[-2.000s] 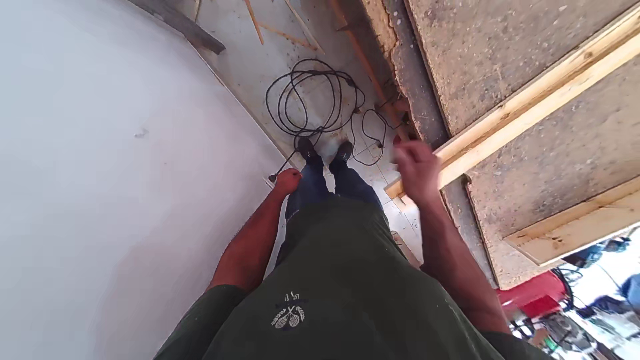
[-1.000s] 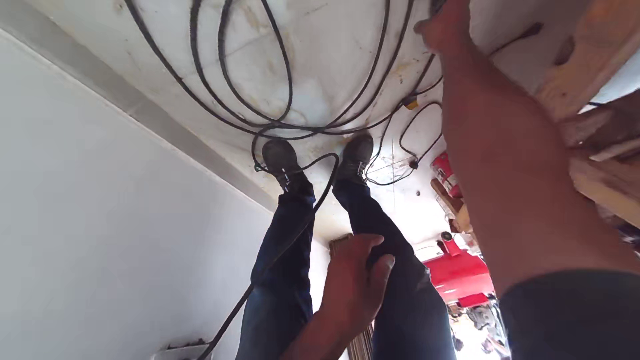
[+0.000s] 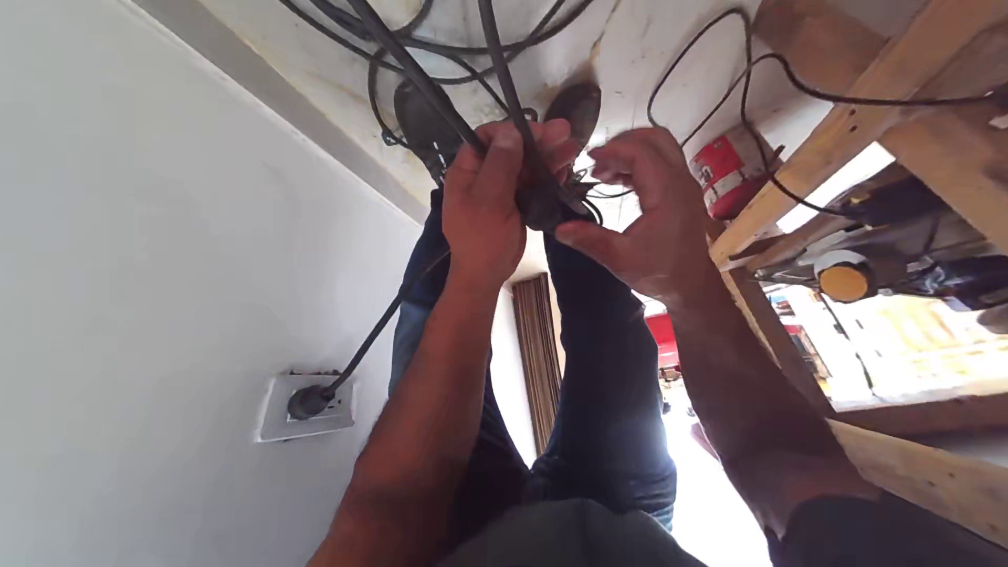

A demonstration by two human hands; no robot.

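Note:
My left hand is closed around a black electrical cable above my shoes. A dark connector or plug end lies between my hands, its exact form hard to make out. My right hand is at its right side, the thumb at the dark piece and the fingers curled and raised apart from it. Past my hands, more black cable lies in loops on the floor. At the lower left, a black plug sits in a white wall outlet, with a cable running up from it.
A white wall stands to my left. On the right is a wooden frame of beams, with a thin black cable looping by it. A red and white container stands beside the frame. Dark tools or machine parts show behind the beams.
My right hand has come down from the upper right to beside my left hand. My left hand, open a second ago, now holds cable. The view has shifted to show the wall outlet.

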